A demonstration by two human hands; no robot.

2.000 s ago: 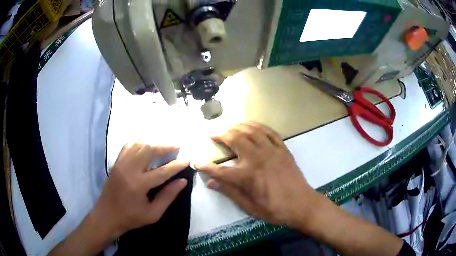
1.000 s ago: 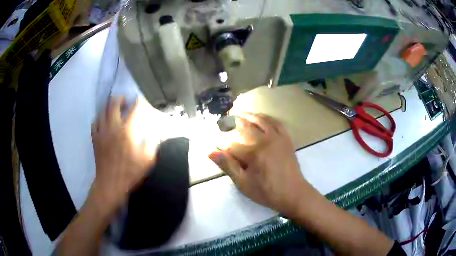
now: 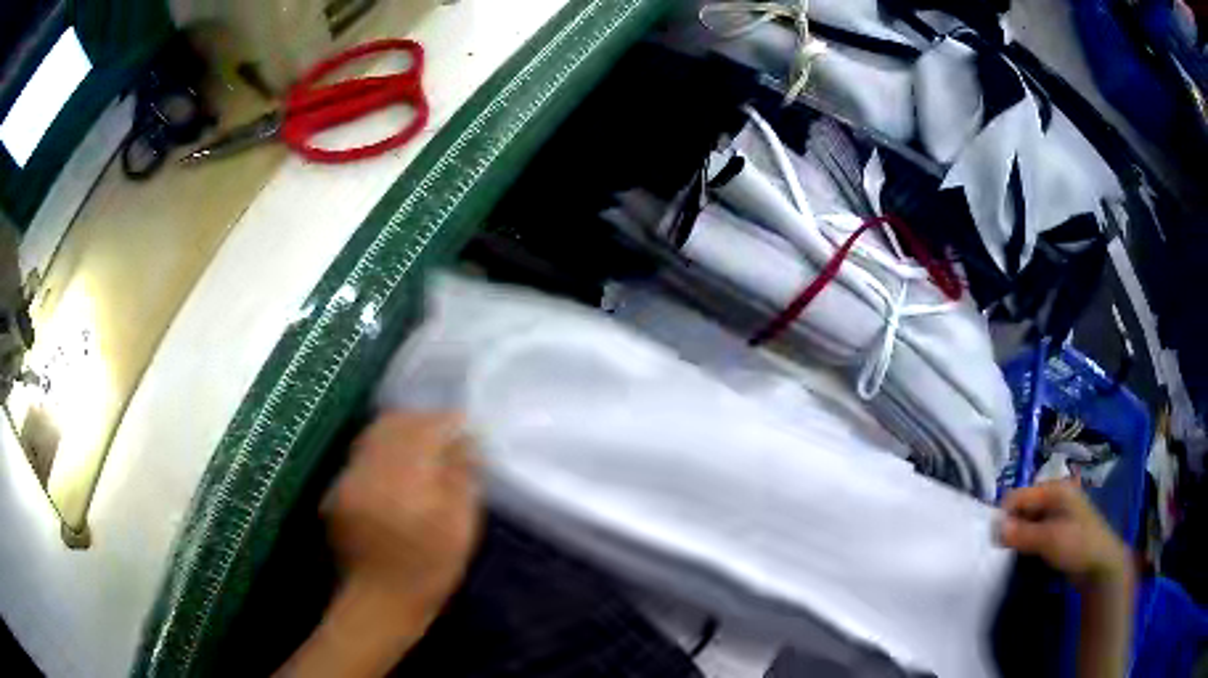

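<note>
A large panel (image 3: 742,464), pale white-grey side up, is stretched beside the table's front edge, blurred by motion. My left hand (image 3: 404,510) is closed on its near left end, close to the green table edge. My right hand (image 3: 1066,530) pinches its far right end. The panel hangs in the air above my lap and in front of the bundles. The red-handled scissors (image 3: 351,103) lie on the white table at upper left, with small black snips (image 3: 162,122) beside them.
The table's green ruler-marked edge (image 3: 311,318) curves across the left. Part of the control panel (image 3: 47,99) shows at upper left. Grey-white bundles (image 3: 848,318) with red and white ties lie beyond the panel. A blue basket (image 3: 1106,411) stands at right.
The view has swung right, away from the needle area. My hands have left the machine bed and now hold the pale panel stretched off the table's front edge.
</note>
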